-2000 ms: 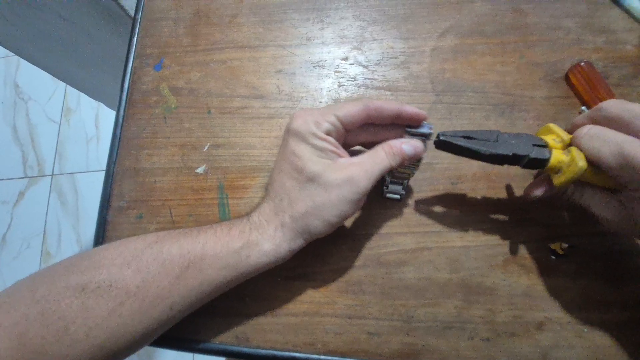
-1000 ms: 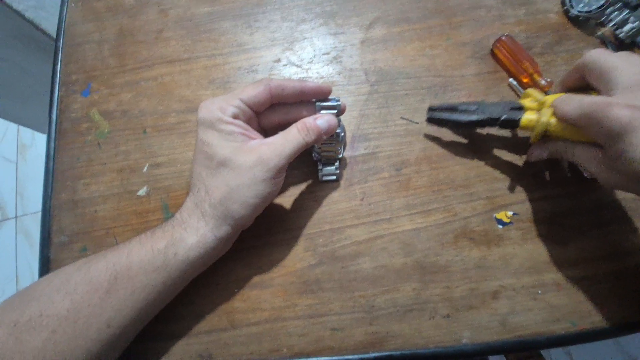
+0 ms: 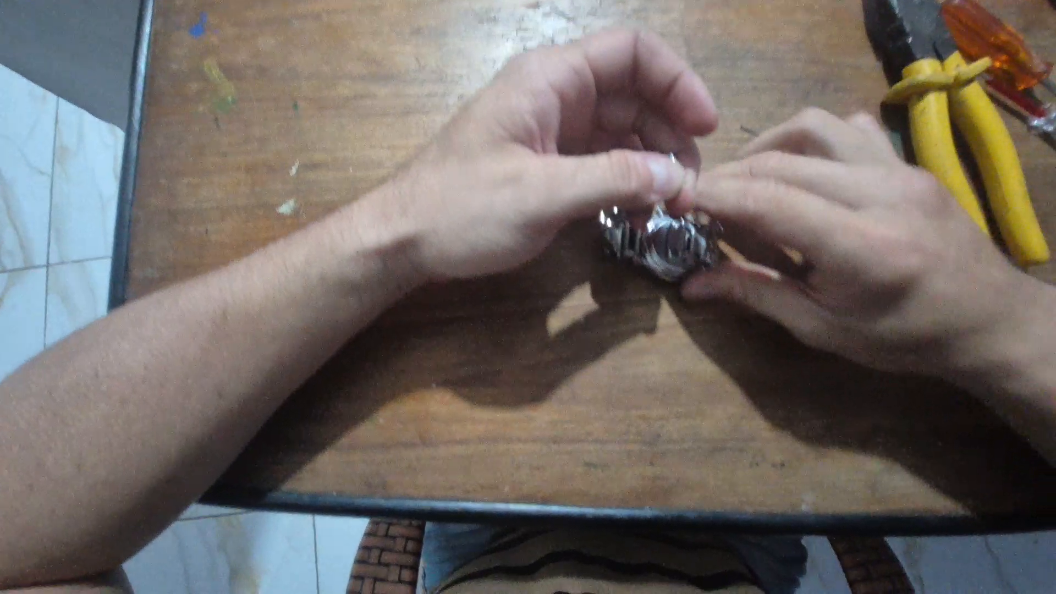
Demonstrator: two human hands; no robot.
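A silver metal wristwatch [image 3: 672,243] with a link bracelet is held between both hands above the wooden table. My left hand [image 3: 569,157] pinches its upper part with the thumb, the index finger curving above. From the right, my right hand [image 3: 850,223] grips the watch, its thumb at the lower side and its fingertips meeting my left thumb. The fingers hide part of the bracelet. Combination pliers [image 3: 940,124] with yellow handles lie at the upper right, beyond my right hand.
A screwdriver with a clear orange handle [image 3: 994,45] lies right of the pliers, beside another tool partly in view. A thin dark sliver [image 3: 749,130] rests on the wooden table [image 3: 495,445]. The table's dark edge runs along the left and front, with a wicker chair [image 3: 384,557] below.
My right hand has let go of the pliers, which now lie on the table, and has moved left onto the watch. The view has shifted noticeably.
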